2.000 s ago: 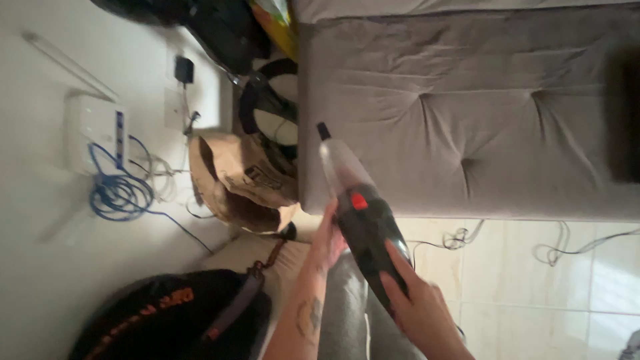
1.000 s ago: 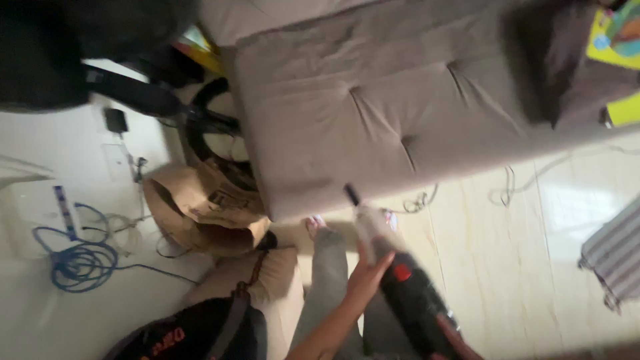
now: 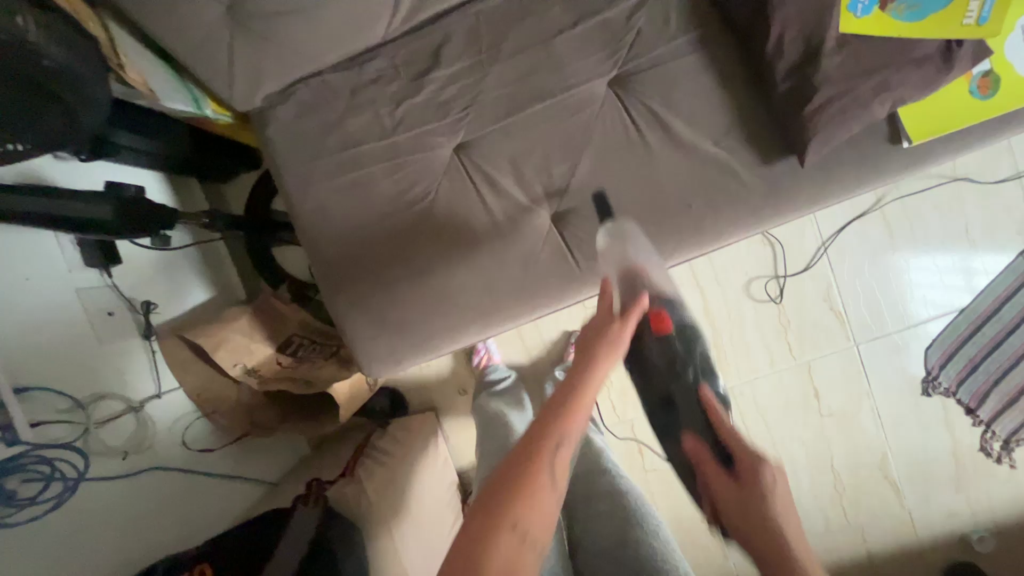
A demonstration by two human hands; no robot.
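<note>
A black handheld vacuum cleaner (image 3: 672, 376) with a red button and a clear front cup is held in both hands, slightly blurred. My right hand (image 3: 740, 472) grips its rear handle. My left hand (image 3: 612, 324) is around the side of the clear cup, near the red button. The narrow black nozzle points up and to the left, over the front part of a grey tufted sofa seat (image 3: 416, 224). Whether the nozzle touches the fabric cannot be told.
A brown paper bag (image 3: 256, 360), a black fan stand (image 3: 88, 210) and coiled blue cable (image 3: 40, 480) are at the left. A dark cushion (image 3: 840, 80) and yellow books (image 3: 960, 96) lie on the sofa. A thin cable (image 3: 848, 220) and striped rug (image 3: 980, 360) are on the tiles.
The view has swung to the right, bringing in the cushion, books and rug. Both hands still hold the vacuum cleaner.
</note>
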